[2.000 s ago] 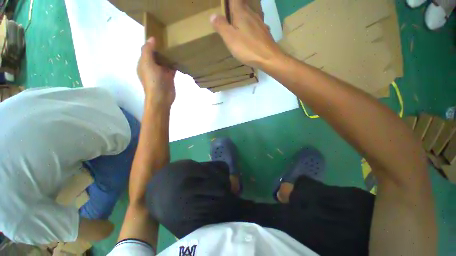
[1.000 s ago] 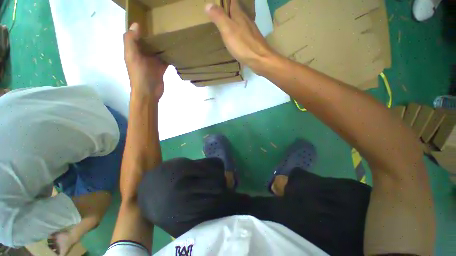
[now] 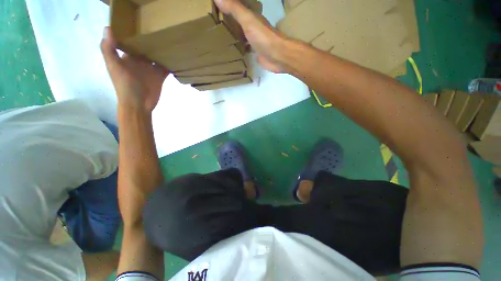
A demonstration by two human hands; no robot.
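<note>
Nested boxes (image 3: 181,46), brown open cardboard trays inside one another, are at the top left of centre, cut off by the upper edge, with layered edges on the near side. My left hand (image 3: 134,79) grips their left side, thumb up along the wall and fingers hidden beneath. My right hand (image 3: 255,35) is at their right side, its fingertips partly cut off by the upper edge and against the top tray's corner. A white sheet (image 3: 203,118) lies under them on the floor.
Flat box blanks (image 3: 351,33) lie at upper right, with a yellow strip (image 3: 416,74) beside them. Folded cartons (image 3: 467,112) and a bottle (image 3: 484,85) are at far right. A person (image 3: 55,170) bends close on the left. Yellow-black tape (image 3: 390,163) marks the green floor.
The nested boxes and both hands have shifted left and slightly up in view, as has the floor scene. Both hands stay on the boxes. The person at left sits further towards the left edge.
</note>
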